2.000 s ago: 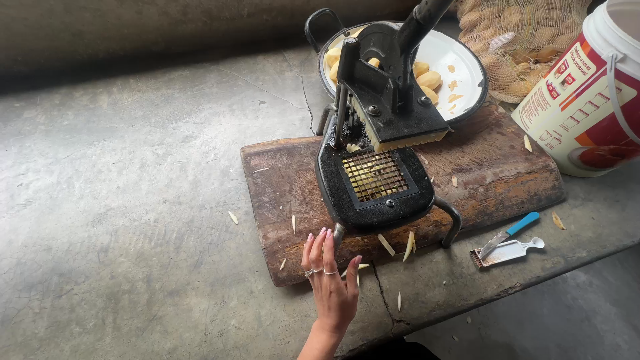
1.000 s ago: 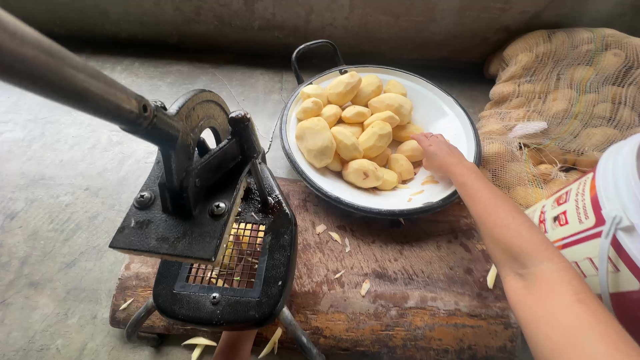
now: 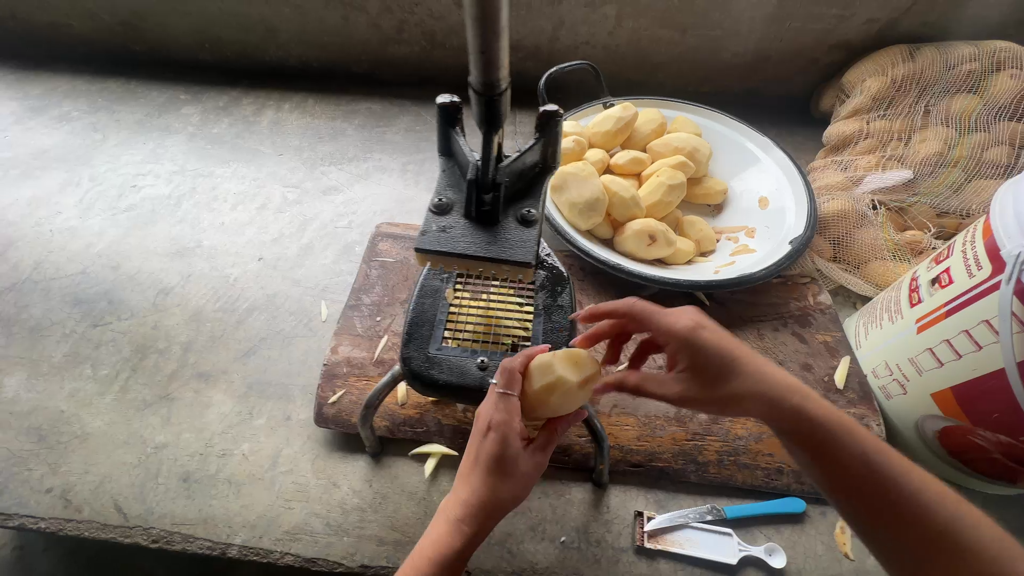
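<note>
A peeled potato (image 3: 560, 384) is gripped in my left hand (image 3: 512, 424), over the front edge of the black cast-metal potato cutter (image 3: 488, 240). My right hand (image 3: 664, 356) is just right of that potato, fingers apart and curved toward it; whether a fingertip touches it is hard to tell. Behind my left hand, pale potato pieces show under the cutter's wire-like blade grid (image 3: 490, 314). The cutter's pusher block is raised above the rear of the grid, its lever upright. Beyond my right hand, peeled potatoes (image 3: 632, 180) lie in a white enamel pan (image 3: 772, 172) with a dark rim.
Under the cutter is a worn wooden board (image 3: 720, 448) on the concrete counter (image 3: 200, 320). A blue-handled knife (image 3: 760, 508) rests across a white peeler (image 3: 704, 544) near the front. At right stand a plastic bucket (image 3: 952, 344) and a mesh sack of unpeeled potatoes (image 3: 928, 152). Potato slivers lie scattered.
My right hand has come from the potatoes in the pan to beside the cutter. A peeled potato is now in my left hand, in front of the grid. The view has swung noticeably.
</note>
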